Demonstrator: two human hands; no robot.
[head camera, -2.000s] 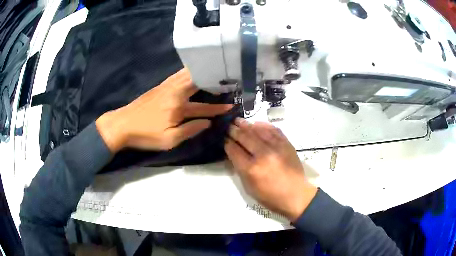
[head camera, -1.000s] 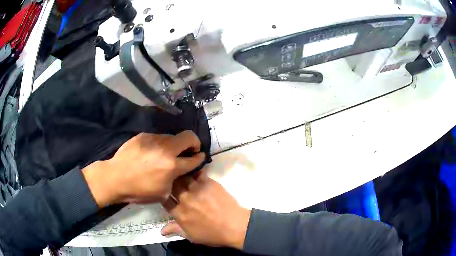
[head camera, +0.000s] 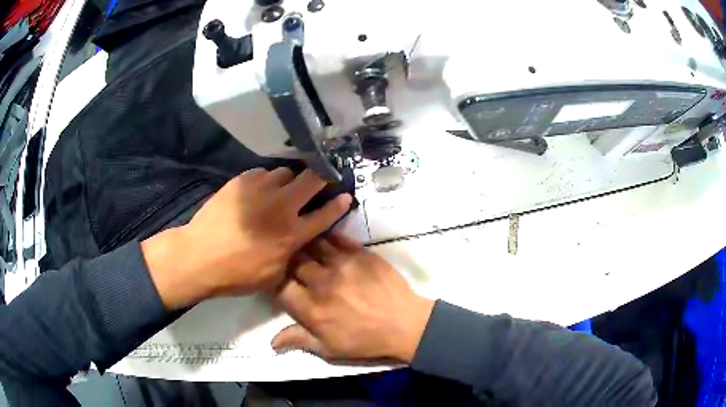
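The black bag panel (head camera: 151, 135) lies left of the machine head, with its edge reaching the presser foot and needle (head camera: 348, 155). My left hand (head camera: 247, 230) lies over it, fingers bent on the cloth near the needle and thumb along its edge, holding the cloth. My right hand (head camera: 350, 298) is just below and right of it, fingers bent at the cloth's front edge and thumb apart over the table. Its fingertips are partly hidden by my left hand, so its grip cannot be made out. The needle tip is hidden behind the grey lever.
The white sewing machine (head camera: 430, 40) spans the top, with a lit control panel (head camera: 589, 111). Thread snips (head camera: 517, 145) lie under the arm. The white table (head camera: 478, 278) has a curved front edge and a printed scale. Blue material (head camera: 704, 326) shows at the far right.
Against one second ago, the machine appears further right and the view has shifted. Both hands remain close together at the cloth's edge, with my left fingers now closer to the needle.
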